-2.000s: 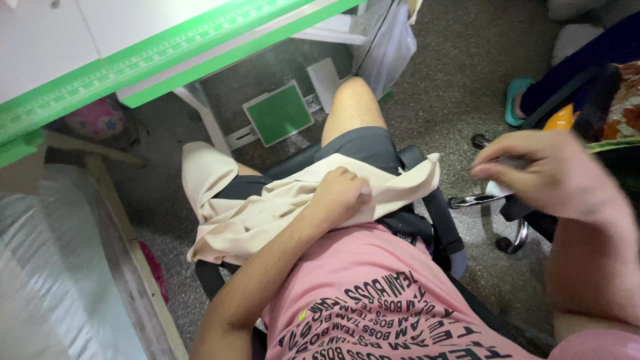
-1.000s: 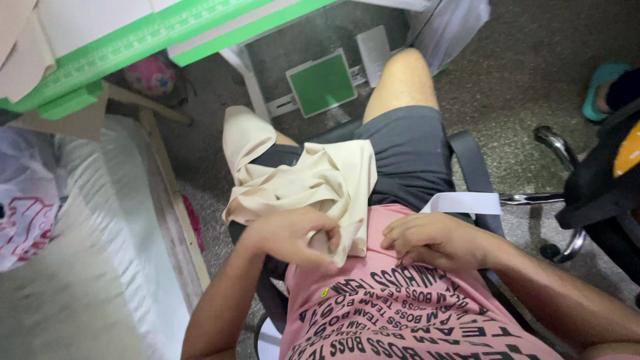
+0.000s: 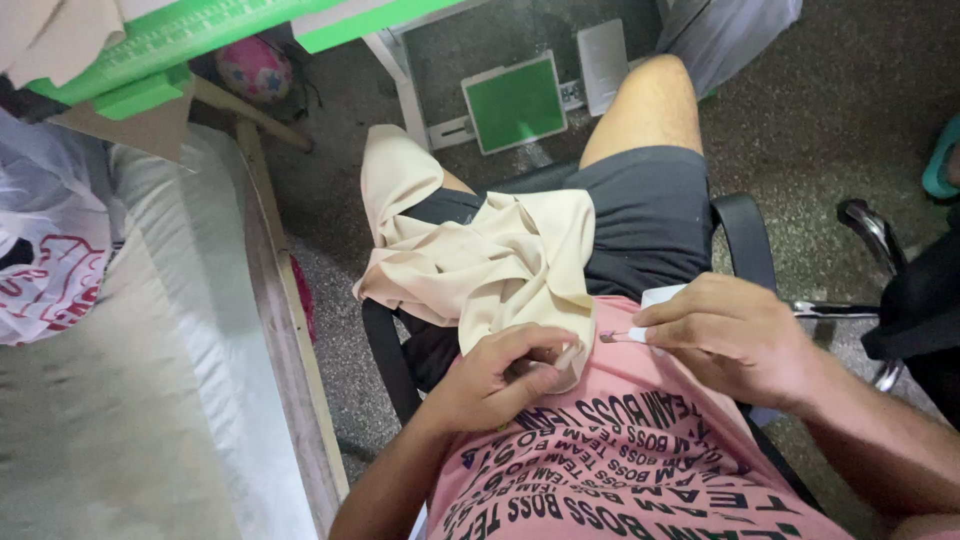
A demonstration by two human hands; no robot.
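Cream fabric lies bunched over the lap and one thigh. Its near end, a folded edge with an opening, is held between the thumb and fingers of my left hand, above the pink shirt. To the right, my right hand pinches a white band, which looks like elastic. What looks like a safety pin is fixed to the band's end and points toward the fabric, a short distance from it. The rest of the band is mostly hidden behind the right hand.
A green-edged table stands ahead, with a green pedal plate under it. At left are a bed-like padded surface and a printed plastic bag. Chair armrests flank the lap. Another person's sandal shows far right.
My right hand has come in from the far right to beside the fabric, and the white band has come into view. My left hand has shifted to the fabric's near edge.
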